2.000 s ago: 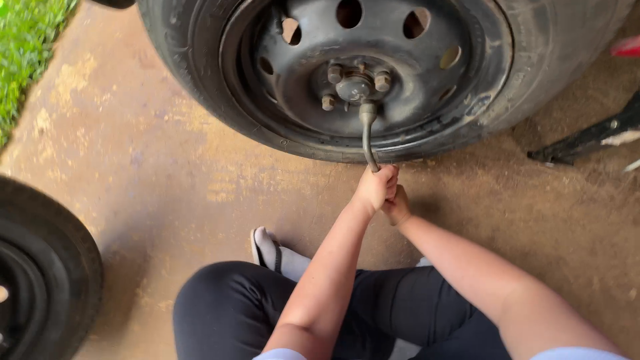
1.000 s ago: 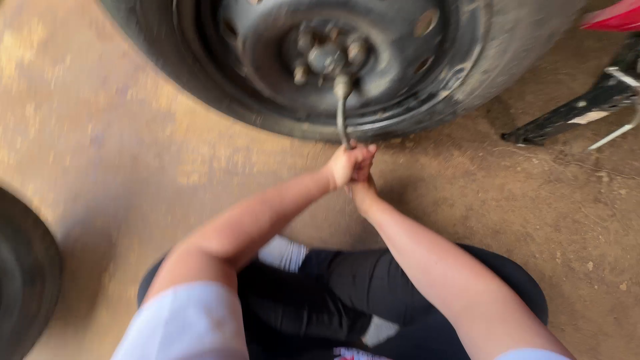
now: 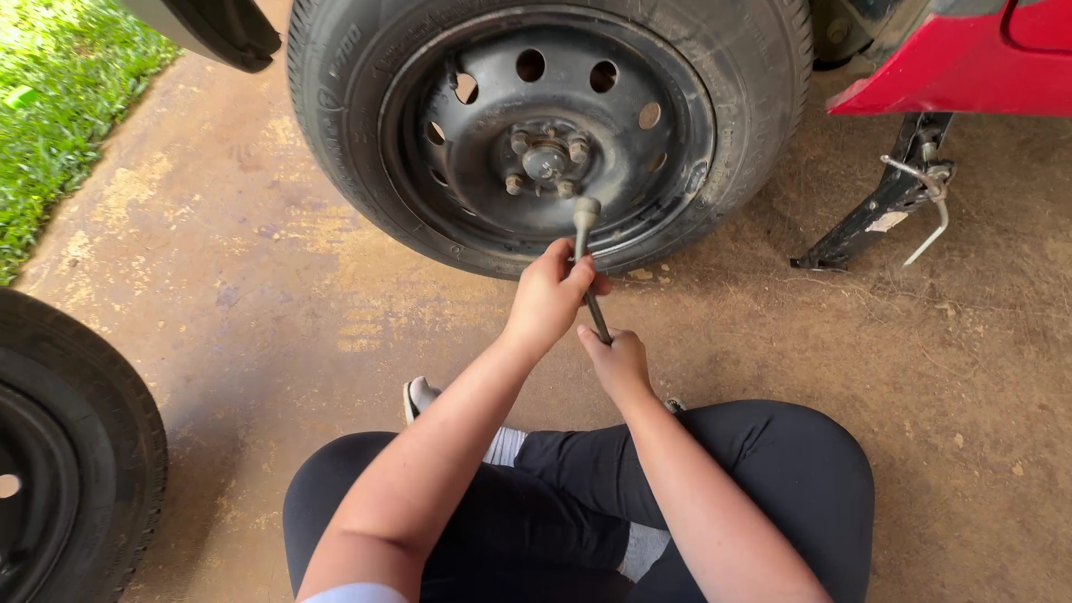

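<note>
A metal lug wrench (image 3: 595, 311) is in both my hands, its socket end pointing up toward the wheel. My left hand (image 3: 550, 289) grips the shaft just below the socket, and my right hand (image 3: 618, 360) holds the lower end. The socket stands apart from the lug nuts, just below the lower right nut (image 3: 566, 188). Several nuts surround the hub centre of the black steel wheel (image 3: 469, 155), which carries a rubber tire (image 3: 343, 142). Part of the lower shaft is hidden by my fingers.
A second wheel with its tire (image 3: 126, 419) lies on the concrete floor at the left. To the right, a scissor jack (image 3: 875, 205) with a bent crank rod stands under the red car body (image 3: 988, 63). Grass (image 3: 67, 100) borders the floor at upper left.
The wrench's socket has come off the lug nut. My hands, close together on the wrench before, are now apart along its shaft, the left nearer the socket.
</note>
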